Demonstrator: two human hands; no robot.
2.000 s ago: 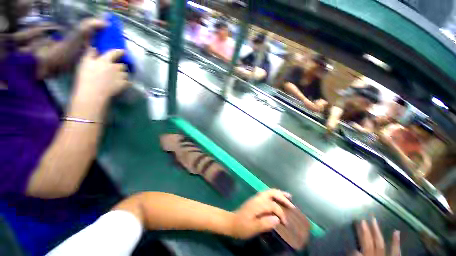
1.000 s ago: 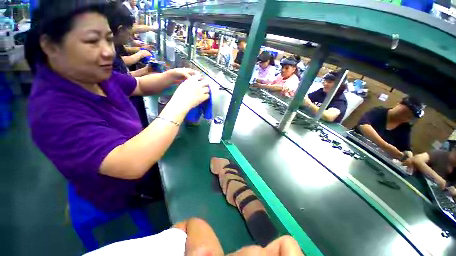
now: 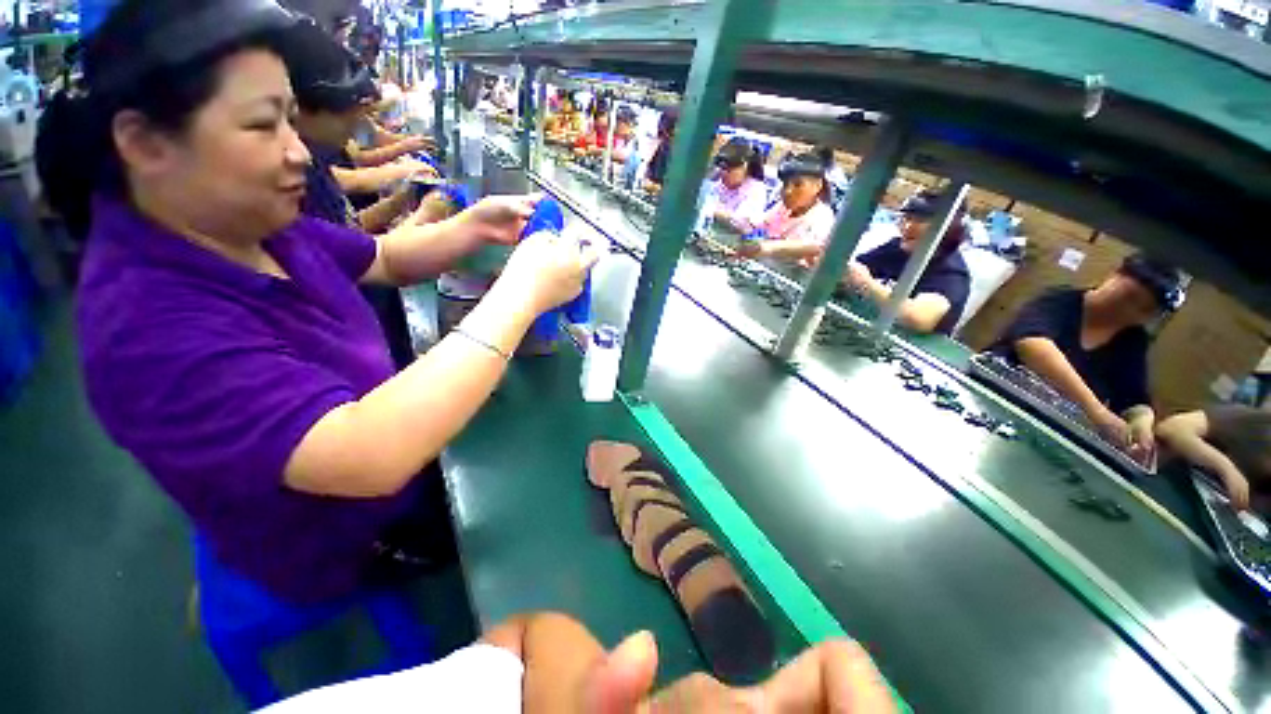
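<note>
My left hand (image 3: 592,681) is at the bottom edge, below a white sleeve, with a thumb raised. The frame cuts it off, and what it holds is hidden. Bent fingers show just to its right, also cut off; I cannot tell whether they are my left or my right hand's. Beyond them, a row of overlapping brown wood-look panels (image 3: 644,519) lies on the dark green bench (image 3: 537,558) beside the light green rail. Black patches show between them, and the nearest end is black.
A person in purple (image 3: 251,349) sits at left, holding a blue cloth (image 3: 547,221). A white bottle (image 3: 601,366) stands by the green post (image 3: 683,209). The shiny belt (image 3: 864,446) runs beyond the rail (image 3: 739,516). Small black parts and several workers are opposite, under an overhead shelf.
The view has swung left from the belt and a brown-topped piece under my left hand, which is now out of sight. Over the last second, the visible thumb and fingers have risen slightly.
</note>
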